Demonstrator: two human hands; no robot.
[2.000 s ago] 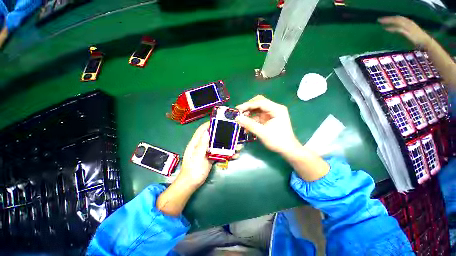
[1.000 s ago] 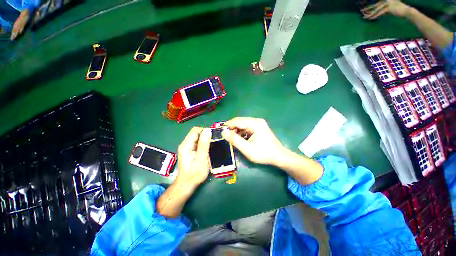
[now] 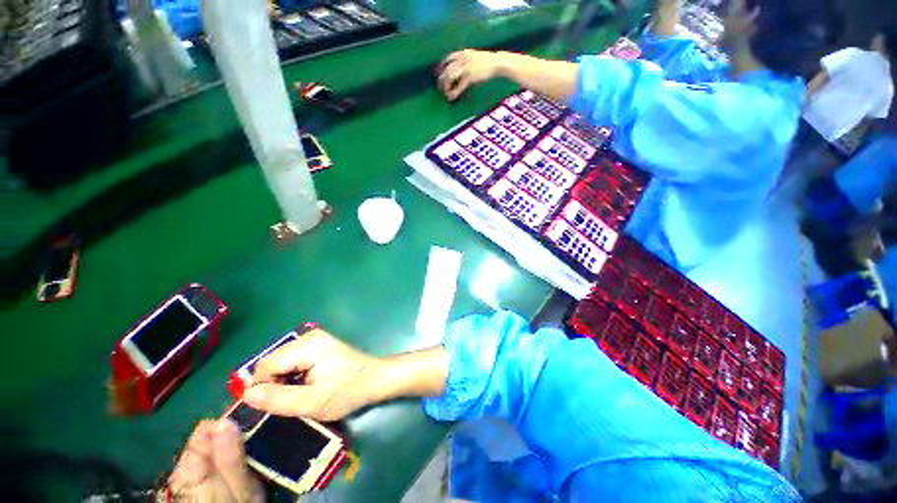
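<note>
A phone board with a dark screen in a pale frame [image 3: 290, 452] is at the lower left, tilted, with an orange tab at its right end. My left hand [image 3: 211, 460], partly cut off by the bottom edge, grips its left end. My right hand [image 3: 320, 378] pinches at the upper left end of the same board. A thin reddish edge or piece shows between the fingertips; I cannot tell which. A second red-edged board [image 3: 258, 362] lies behind, partly covered by my right hand. A stack of screen boards [image 3: 167, 339] stands to the left.
A metal post [image 3: 266, 118] rises at the bench edge. A white lump [image 3: 382, 220] and a white strip [image 3: 439, 293] lie on the bench. A keypad board tray [image 3: 531, 162] and a red board tray [image 3: 679, 354] are right. Another person's hand [image 3: 467, 74] reaches over the belt.
The view has swung right, so the bench things sit further left and the black tray is out of view. Both hands stay at the board. A second board now shows behind my right hand.
</note>
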